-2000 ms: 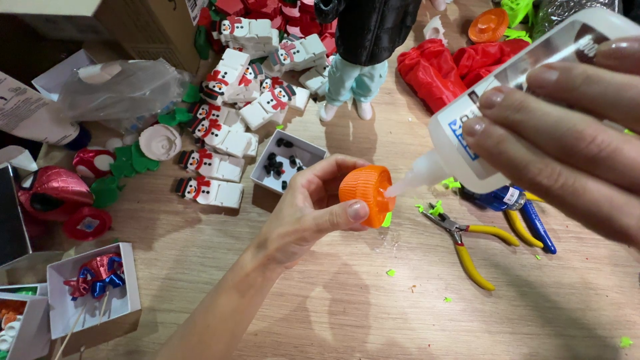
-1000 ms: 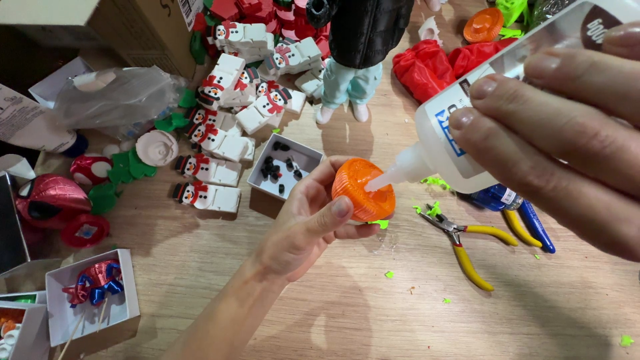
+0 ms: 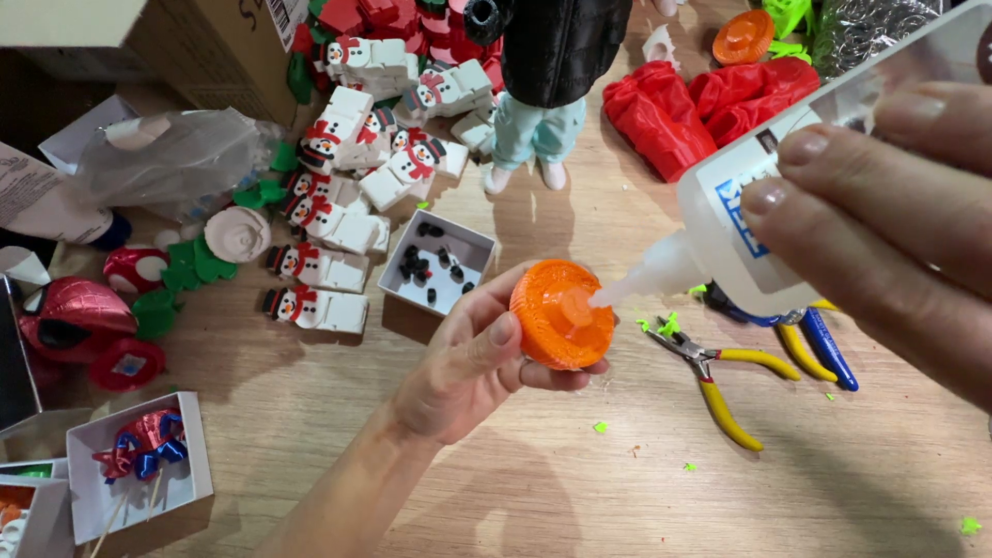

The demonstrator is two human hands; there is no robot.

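In the head view my left hand (image 3: 473,356) holds a round orange ribbed plastic part (image 3: 562,341) by its edge, its recessed face turned up. A raised hub sits in the middle of that face, and clear wet-looking liquid shows around it. My right hand (image 3: 876,201) grips a translucent squeeze bottle (image 3: 744,232), tilted downward, with its nozzle tip at the hub. Whether the tip touches the hub cannot be told. Just left of the orange part stands a small white box (image 3: 434,263) with black bits in it.
Yellow-handled pliers (image 3: 721,372) lie on the right beside blue-and-yellow-handled tools. White snowman pieces (image 3: 333,267), a dark-jacketed figure (image 3: 542,93), red fabric-like pieces (image 3: 659,116) and another orange part (image 3: 744,36) lie behind. At left are a plastic bag (image 3: 178,159) and a box with a red-blue figure (image 3: 194,457).
My left hand has turned the orange part from its ribbed side toward its recessed face. The bottle nozzle stays close to it throughout.
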